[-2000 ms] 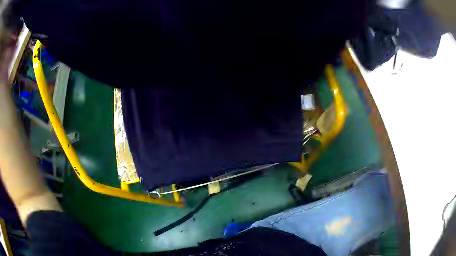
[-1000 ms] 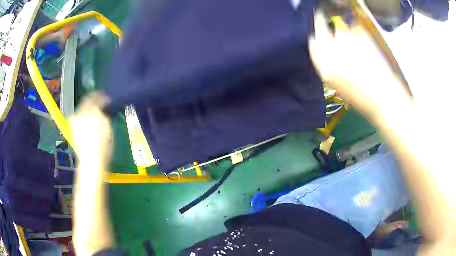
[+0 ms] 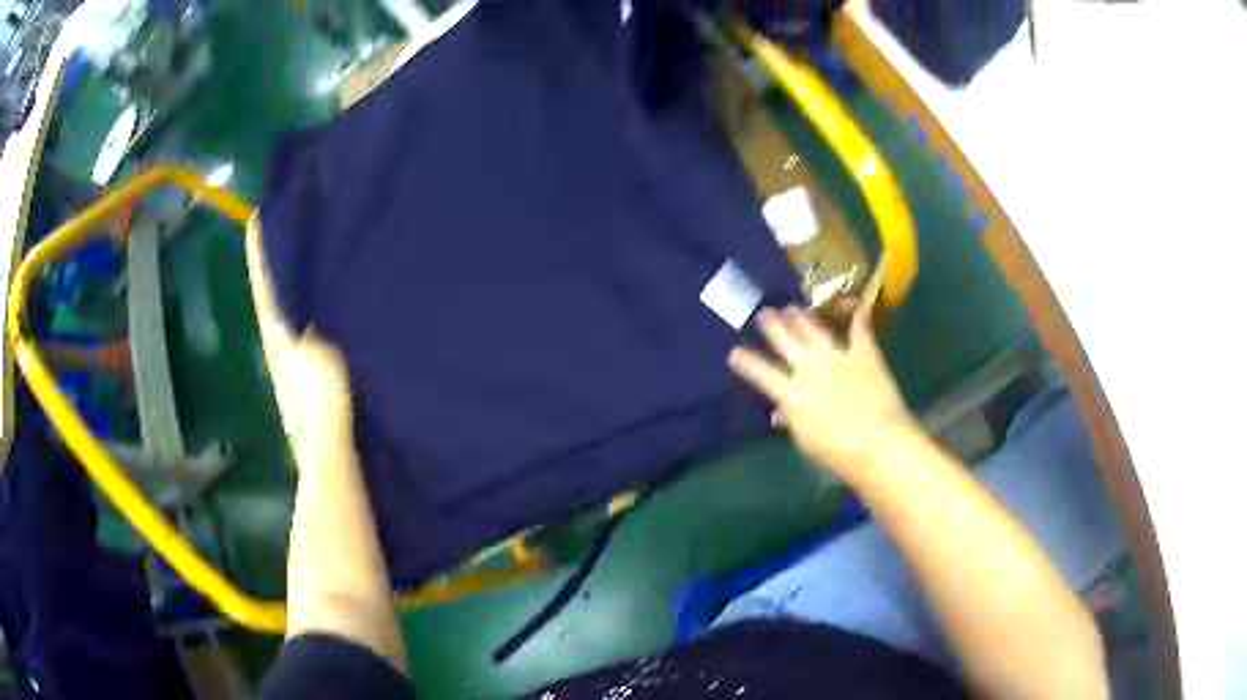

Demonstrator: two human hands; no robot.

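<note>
A dark navy garment [image 3: 520,274] lies spread over the yellow-framed cart [image 3: 123,492], with navy cloth under its lower edge. A small white label [image 3: 732,294] shows at its right side. My left hand [image 3: 312,390] is at the garment's left edge; its fingertips are blurred and partly hidden, so its hold is unclear. My right hand [image 3: 821,383] rests on the garment's lower right edge, palm down with fingers apart, just below the label.
The white table [image 3: 1094,246] with a curved brown edge stands at the right, with dark cloth [image 3: 957,34] at its top. Navy cloth [image 3: 82,588] hangs at the lower left. A dark strap [image 3: 561,602] lies over the green floor. My light blue trousers are at the lower right.
The navy garment, raised and blurred before, now lies flat over the cart. My right hand has moved down and left onto its edge. My left hand has moved slightly right.
</note>
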